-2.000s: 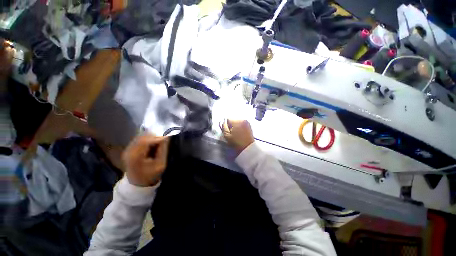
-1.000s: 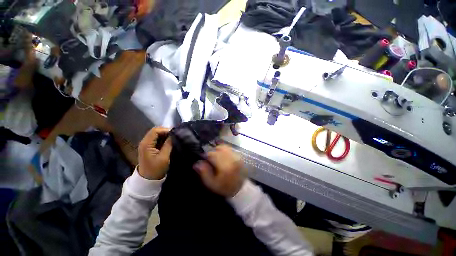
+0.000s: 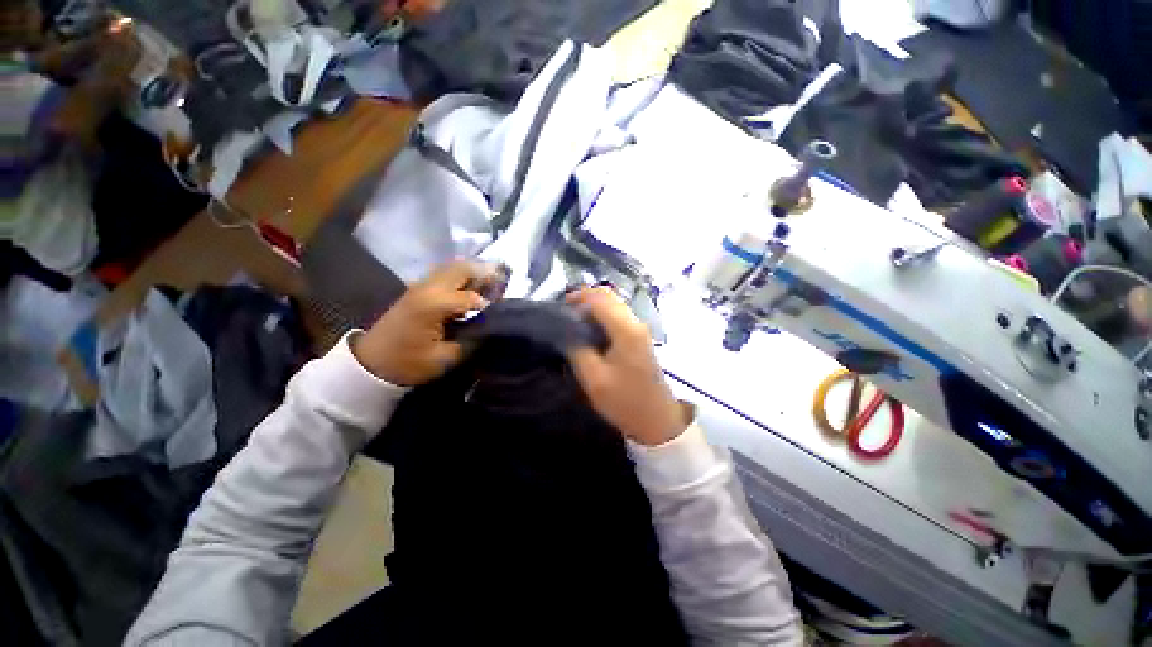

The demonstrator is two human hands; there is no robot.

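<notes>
A dark garment part (image 3: 537, 326) is stretched between my two hands at the table's front edge, left of the needle. My left hand (image 3: 430, 322) grips its left end with the fingers closed. My right hand (image 3: 628, 367) grips its right end, slightly blurred. The pale grey and white garment with dark bands (image 3: 537, 158) lies bunched just behind my hands. Whether the dark part is joined to it cannot be told. The presser foot and needle area (image 3: 739, 331) is right of my right hand, apart from it.
The white sewing machine head (image 3: 872, 284) extends right. Scissors with yellow-orange and red loops (image 3: 874, 423) lie beside it. A thin red tool (image 3: 970, 521) lies near the front edge. Thread cones (image 3: 1011, 209) and dark cloth (image 3: 745, 63) are behind. Brown cardboard (image 3: 253, 209) and cloth heaps are left.
My right hand has moved from the needle area to the dark part. Both hands now hold it by its ends, spread between them. The view has shifted, so the machine appears further right.
</notes>
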